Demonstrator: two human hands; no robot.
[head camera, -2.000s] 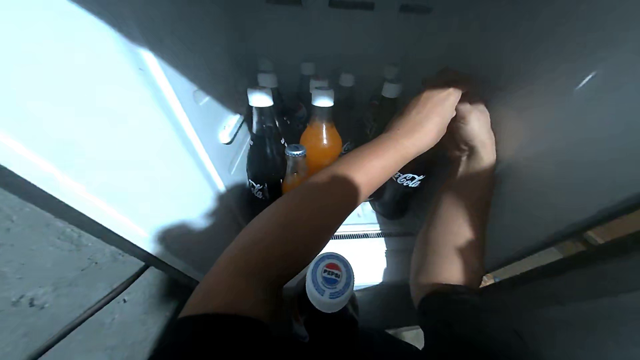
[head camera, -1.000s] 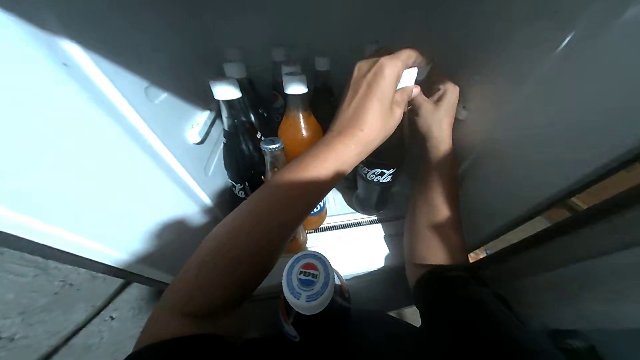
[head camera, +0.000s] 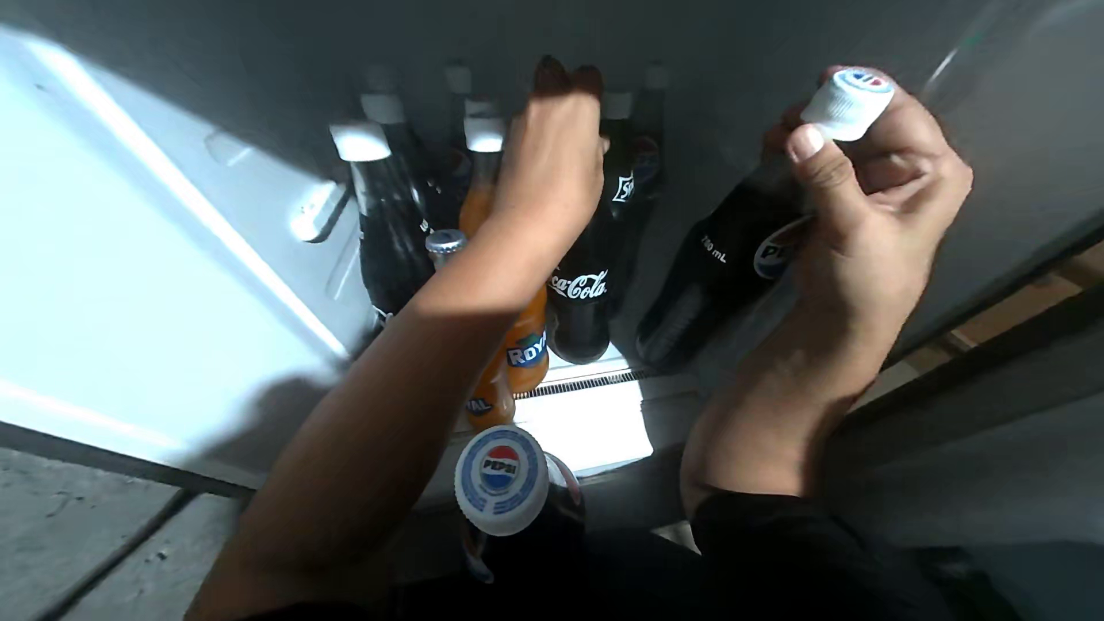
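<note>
My right hand (head camera: 888, 164) grips a dark Pepsi bottle (head camera: 724, 259) by its neck, just below its white cap (head camera: 849, 103); the bottle leans, its top to the right. My left hand (head camera: 561, 147) reaches over a Coca-Cola bottle (head camera: 582, 285); its fingertips are in shadow, and whether they hold the bottle's top cannot be told. Orange Royal bottles (head camera: 528, 349) stand under my left forearm, partly hidden by it. Beside them is a small bottle with a metal cap (head camera: 445, 243). Another Pepsi bottle with a white cap (head camera: 500, 479) stands close to me, below my forearms.
Dark bottles with white caps (head camera: 360, 142) stand at the left of the compartment. Farther back is a Sprite bottle (head camera: 623, 190) among others. The light inner wall (head camera: 172, 285) bounds the left side, and a grey wall (head camera: 992, 198) the right. Concrete floor (head camera: 78, 526) shows lower left.
My hands were close together over the bottles at the right; now they are apart. My right hand has moved right with the Pepsi bottle, which now leans.
</note>
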